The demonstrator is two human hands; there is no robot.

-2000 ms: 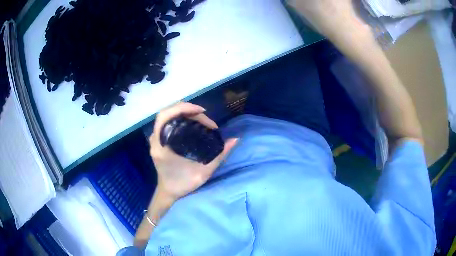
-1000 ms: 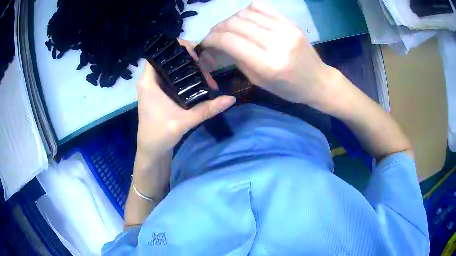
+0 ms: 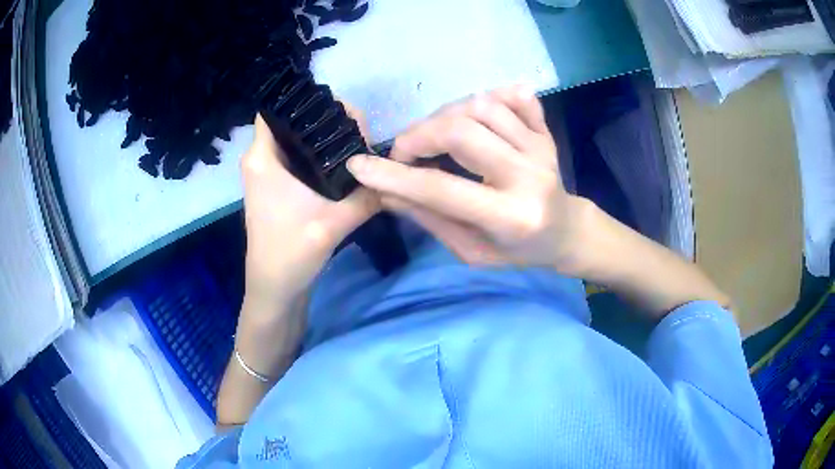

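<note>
My left hand point(image 3: 298, 206) is shut around a bundle of black profile strips point(image 3: 316, 133). Their ends face up as a row of shiny ridges, and the lower part of the bundle shows below the hand. My right hand point(image 3: 485, 183) is at the near right end of the row, with a fingertip touching the ridged ends. Its thumb and fingers are close together; whether a small piece is between them cannot be told. A heap of small black end caps point(image 3: 174, 73) lies on the white work board point(image 3: 439, 55), behind and left of the bundle.
Lined white sheets lie at the left point(image 3: 27, 266) and upper right, where dark strips point(image 3: 769, 14) rest on them. A tan cardboard sheet point(image 3: 742, 201) stands at the right. White liner sheets point(image 3: 128, 385) cover part of a blue crate point(image 3: 188, 321) below the bench edge.
The right hand came in from the upper right and then moved down onto the bundle's ends. The left hand raised and turned the bundle so its ridged ends show.
</note>
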